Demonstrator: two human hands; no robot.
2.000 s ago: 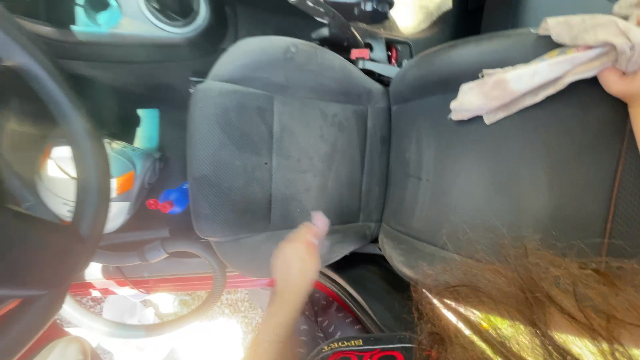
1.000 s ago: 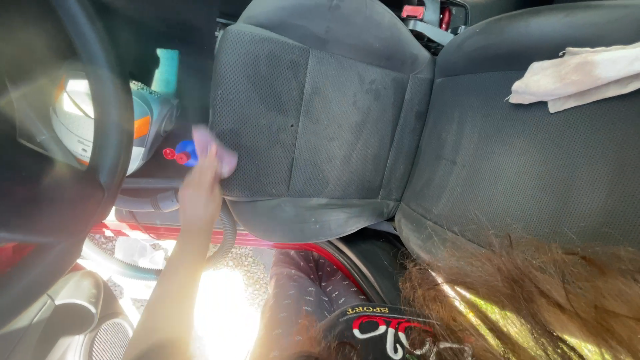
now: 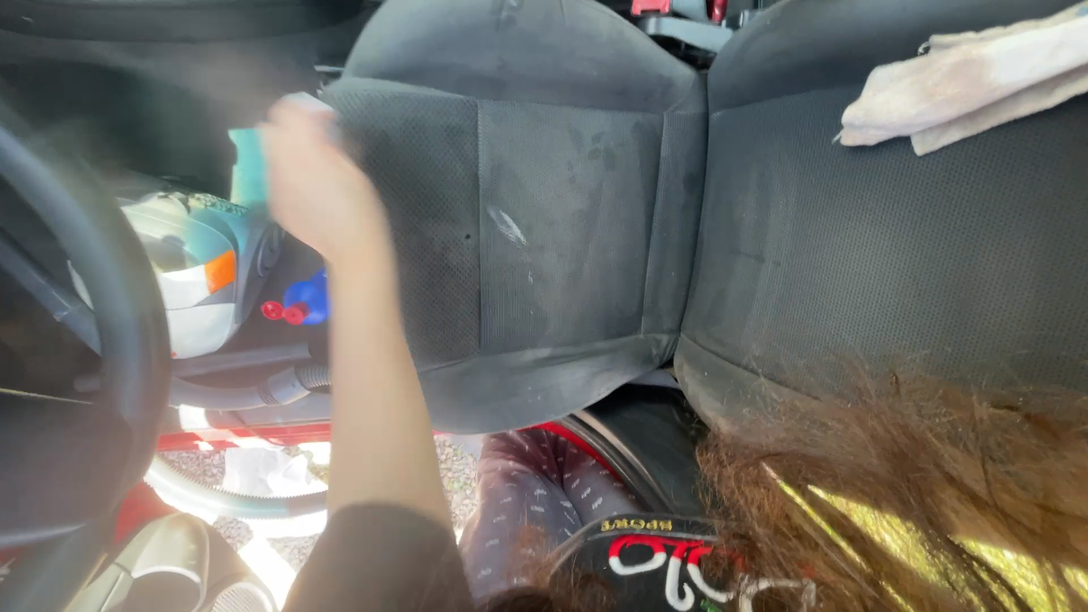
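Observation:
My left hand [image 3: 319, 183], blurred by motion, is over the front edge of the black fabric car seat cushion [image 3: 569, 221], closed around a small pale object [image 3: 308, 104] that I cannot identify. A whitish streak [image 3: 507, 225] marks the cushion. Beside my forearm, in the footwell, lies a blue bottle [image 3: 308, 299] with an open red flip cap. A teal item [image 3: 248, 166] shows just left of my hand. The folded whitish cloth [image 3: 960, 85] rests on the seat backrest [image 3: 850, 246]. My right hand is out of view.
The steering wheel [image 3: 136, 314] crosses the left side. Behind it stands a white and grey appliance [image 3: 191, 293] with an orange part, near a grey hose [image 3: 272, 389]. A seat-belt buckle [image 3: 652, 7] is at the top. Hair [image 3: 858, 476] covers the lower right.
My left hand has moved from the near side of the seat to its front edge, then farther up. My right hand, on the cloth two seconds ago, has left the view. A whitish streak now shows.

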